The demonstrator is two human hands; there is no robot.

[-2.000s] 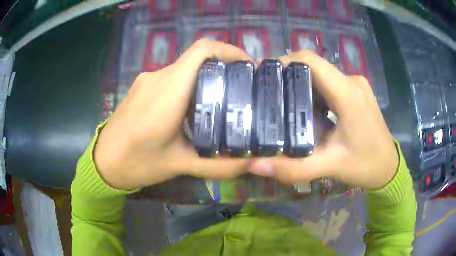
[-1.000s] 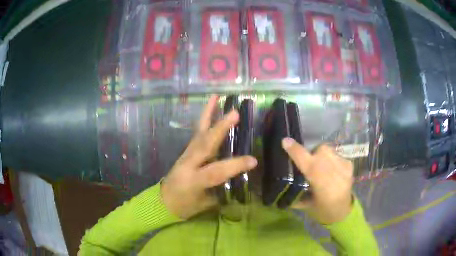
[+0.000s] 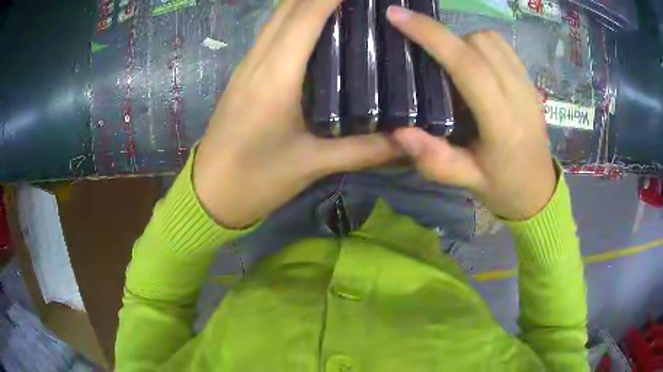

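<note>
A row of several glossy black phones on edge (image 3: 361, 80) shows at the top middle, side by side, their far ends cut off by the picture's edge. My left hand (image 3: 265, 123) presses on the row's left side, its thumb along the near ends. My right hand (image 3: 487, 116) presses on the right side, one finger lying over the top of the row and the thumb at the near ends. Both hands hold the row between them. Whether it is lifted or rests on the bench I cannot tell.
The clear-covered work area (image 3: 156, 94) with red print lies under my hands. A white label strip (image 3: 569, 114) is at its right. A clear tray edge (image 3: 607, 11) shows at the top right. A white sheet (image 3: 49, 243) is at the lower left, and red items (image 3: 640, 349) are at the lower right.
My hands had loosened around two separate pairs of phones; now they hold them together in one row. The view has tilted down, and the tray of red units is out of the picture.
</note>
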